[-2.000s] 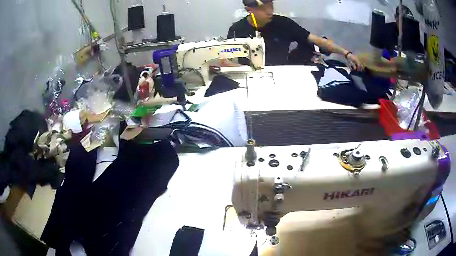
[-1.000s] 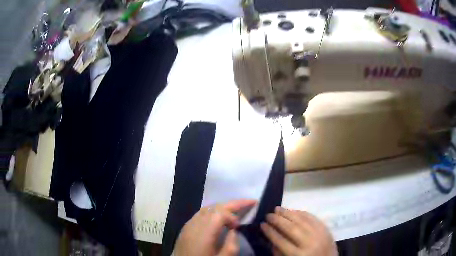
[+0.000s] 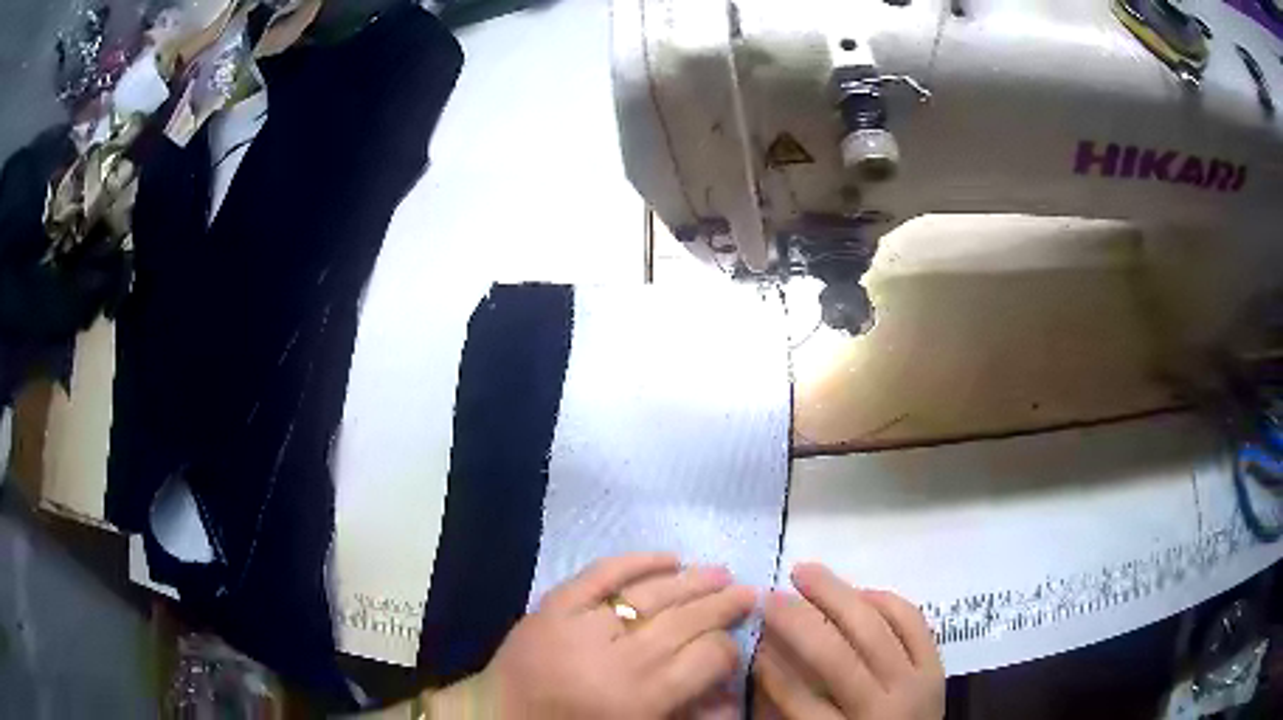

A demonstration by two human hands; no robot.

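A white-faced panel (image 3: 661, 450) lies flat, its upper end under the lit needle area of the cream HIKARI sewing machine (image 3: 985, 106). A dark strip (image 3: 507, 450) shows along its left side, and a thin dark seam edge (image 3: 785, 478) runs down its right side. My left hand (image 3: 633, 640), with a ring, lies on the panel's lower part, fingertips at the seam edge. My right hand (image 3: 851, 647) is just right of it, its fingertips pinching the same edge. The needle tip is lost in glare.
Dark cut pieces (image 3: 267, 324) lie at the left of the white table (image 3: 401, 422). Fabric scraps (image 3: 99, 197) are at the far left. Blue-handled scissors (image 3: 1256, 485) are at the right edge. A ruler scale (image 3: 1069, 591) runs along the table's front.
The view has tilted down onto the work. The folded-over dark part at the right edge now lies flat, with white facing up. Both hands have come together at the edge.
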